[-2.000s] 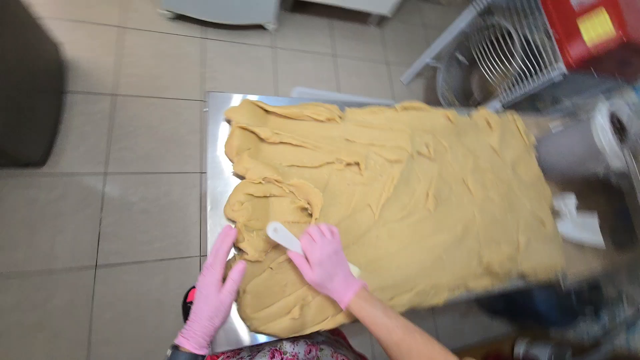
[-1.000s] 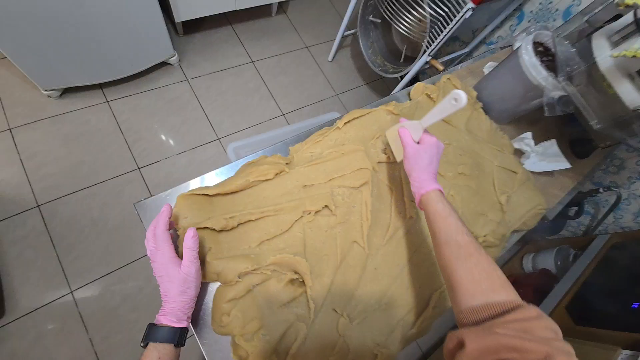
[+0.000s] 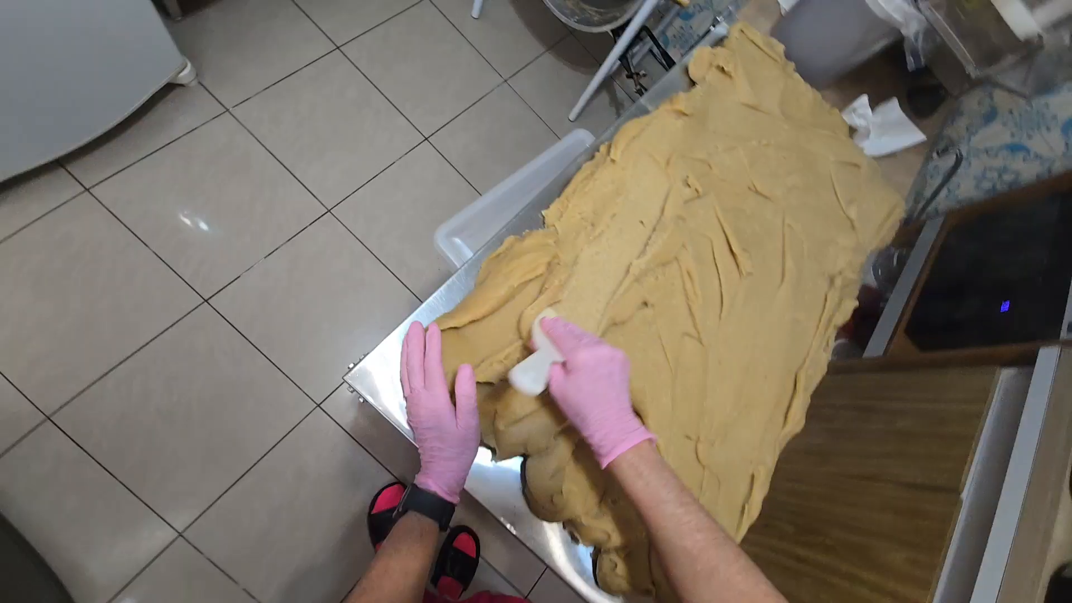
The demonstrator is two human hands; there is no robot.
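A thick tan dough-like mass covers most of a shiny metal tabletop, its edge uneven. My right hand, in a pink glove, grips a white plastic scraper over the mass near the table's left end. The scraper's blade is partly hidden by my fingers and the mass. My left hand, gloved in pink with a dark watch at the wrist, lies against the mass's left edge by the table corner. Its fingers are extended, the thumb apart, and it holds nothing.
Beside the table's far edge is a translucent plastic container. A metal bowl and a white stand leg are at the top. Crumpled white paper and a grey bucket lie beyond the mass. A wooden cabinet stands at right.
My right hand has moved with the scraper from the far part of the mass to near my left hand. The view has shifted and turned.
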